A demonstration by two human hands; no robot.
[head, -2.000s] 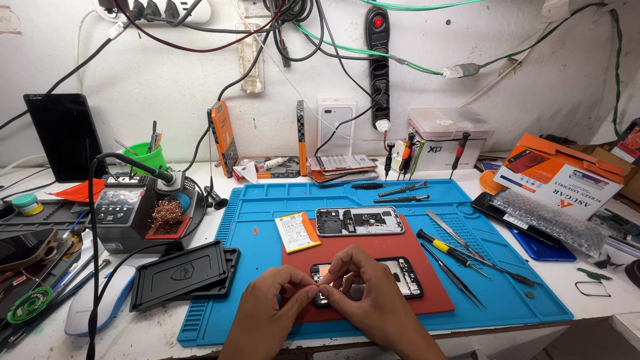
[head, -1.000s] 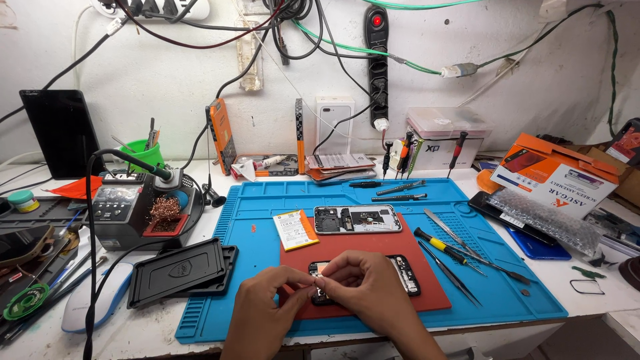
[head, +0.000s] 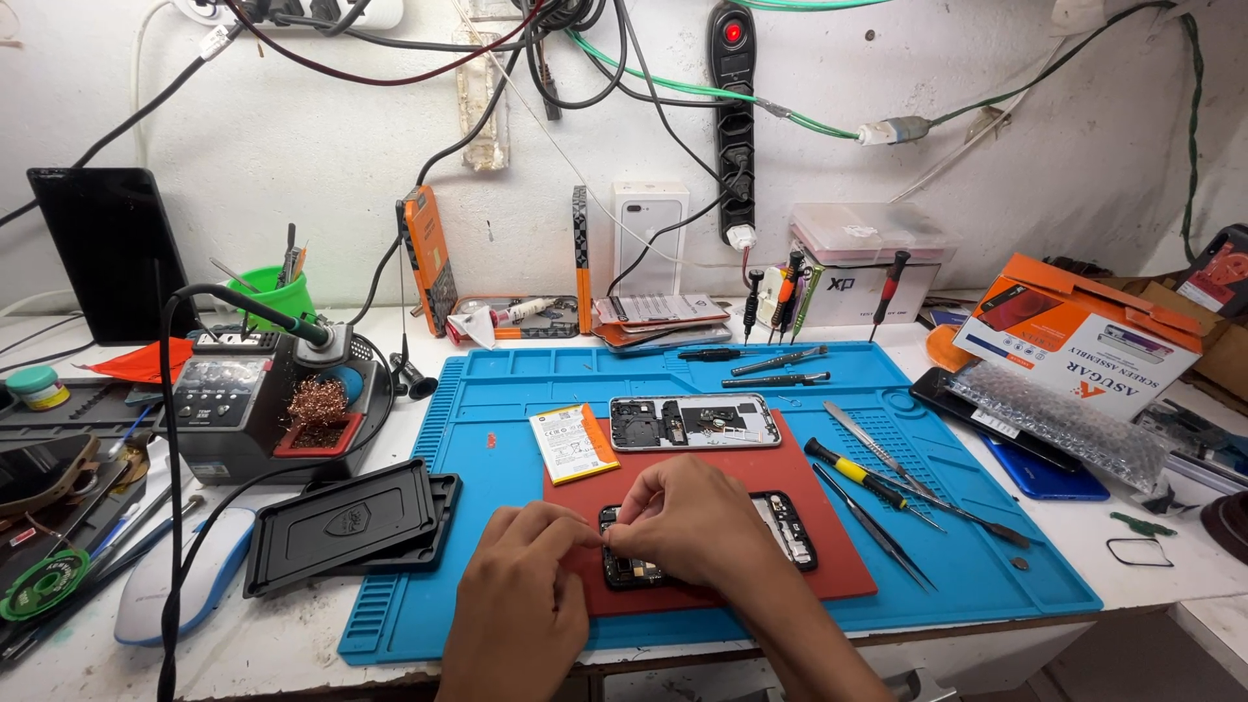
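Note:
A black phone frame (head: 795, 531) with exposed inner parts lies on a red pad (head: 838, 575) over the blue silicone repair mat (head: 478, 604). At its left end the fingertips of my right hand (head: 682, 522) are pinched together; whether something small is between them is hidden. My left hand (head: 531, 585) is just left of the frame, its index finger reaching the right fingertips, the other fingers curled. Beyond my hands lies a silver phone housing (head: 694, 422), with a phone battery (head: 573, 445) to its left. Tweezers (head: 873, 526) and a yellow-black screwdriver (head: 856, 474) lie on the right.
Black plastic trays (head: 341, 526) overlap the mat's left edge, beside a soldering station (head: 273, 409) and a computer mouse (head: 183, 575). Small screwdrivers (head: 785, 302) stand at the back. Right of the mat are a bubble-wrapped item (head: 1063, 419) and an orange-white box (head: 1077, 331). A cable hangs at left.
My left hand's fingers have shifted slightly relative to the right fingertips. Both hands stay over the left end of the black phone frame; the things around them have not moved.

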